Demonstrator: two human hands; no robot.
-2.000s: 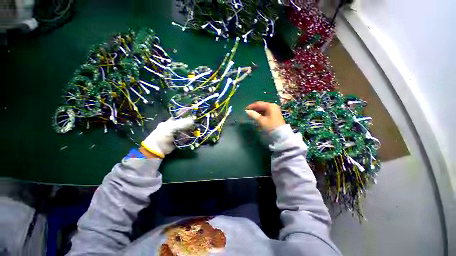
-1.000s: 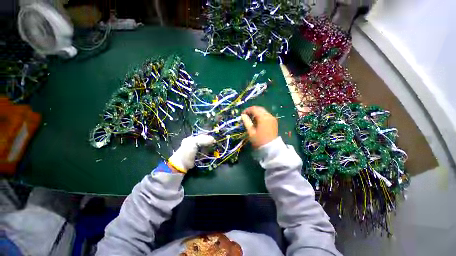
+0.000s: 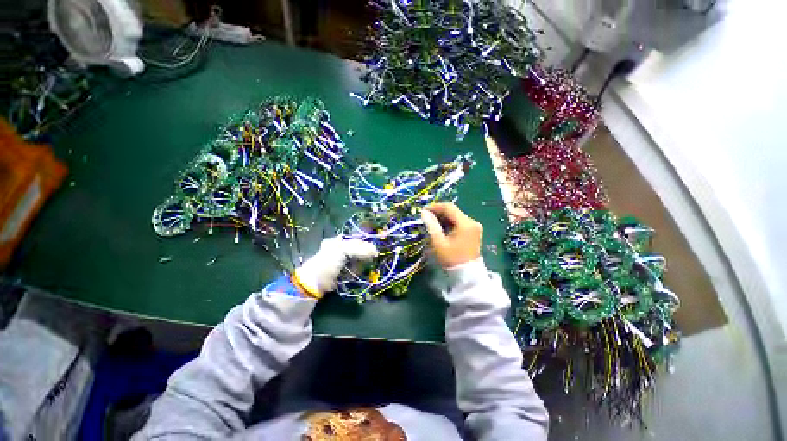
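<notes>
A group of green ring circuit boards [image 3: 368, 191] with white and yellow lead wires lies on the dark green bench in front of me. My left hand [image 3: 326, 265], in a white knit glove with a yellow cuff edge, is at the left side of the nearer boards, its fingers on them. My bare right hand [image 3: 452, 234] is at their right side, thumb and fingertips together at the wire ends. Whether it pinches a wire or a small part is too small to tell.
Board piles lie at left [image 3: 250, 164], at the rear [image 3: 444, 60] and at right [image 3: 587, 276]. A red component heap [image 3: 561, 177] is at right rear. A white fan [image 3: 93, 33] stands left rear. An orange object [image 3: 24, 189] is at the left edge.
My right hand has moved left from beside the boards to their wire ends. My left hand stays at the boards' left side. The camera view has shifted, showing the fan and orange object.
</notes>
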